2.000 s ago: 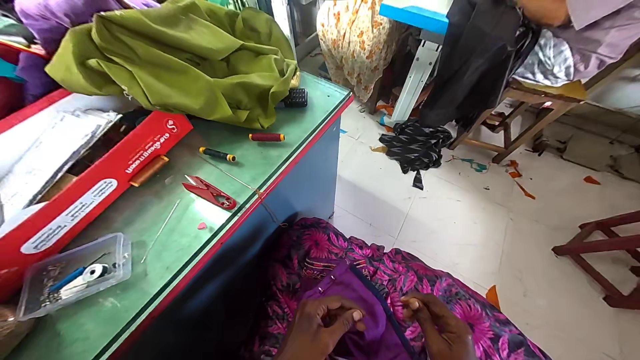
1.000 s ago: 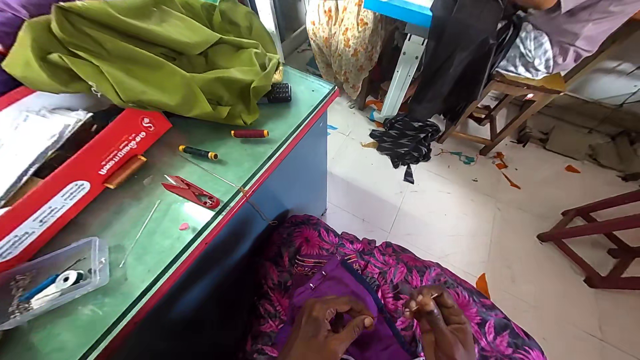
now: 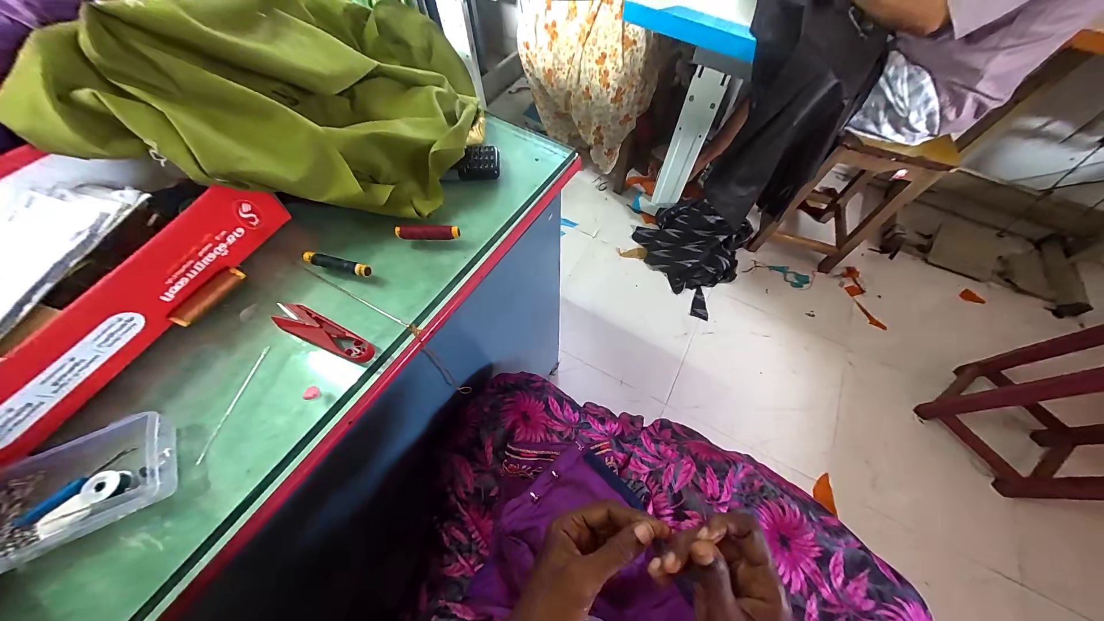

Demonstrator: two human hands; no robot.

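Observation:
My left hand and my right hand meet over the lap, thumb and fingertips pinched close together. Whatever lies between the fingertips is too small to make out. Beneath them a purple cloth with a dark blue edge and pins spreads over a pink-and-black floral cloth. On the glass-topped table at left lie red thread snips, a maroon thread spool, a dark thread spool and a thin metal rod.
Green cloth, a red cardboard box and a clear plastic box with pins stand on the table. A co-worker sits on a wooden stool by a blue-edged table. A dark red stool stands right; cloth scraps litter the floor.
My hands were a little apart in both earlier frames; now their fingertips are together. The view has shifted slightly.

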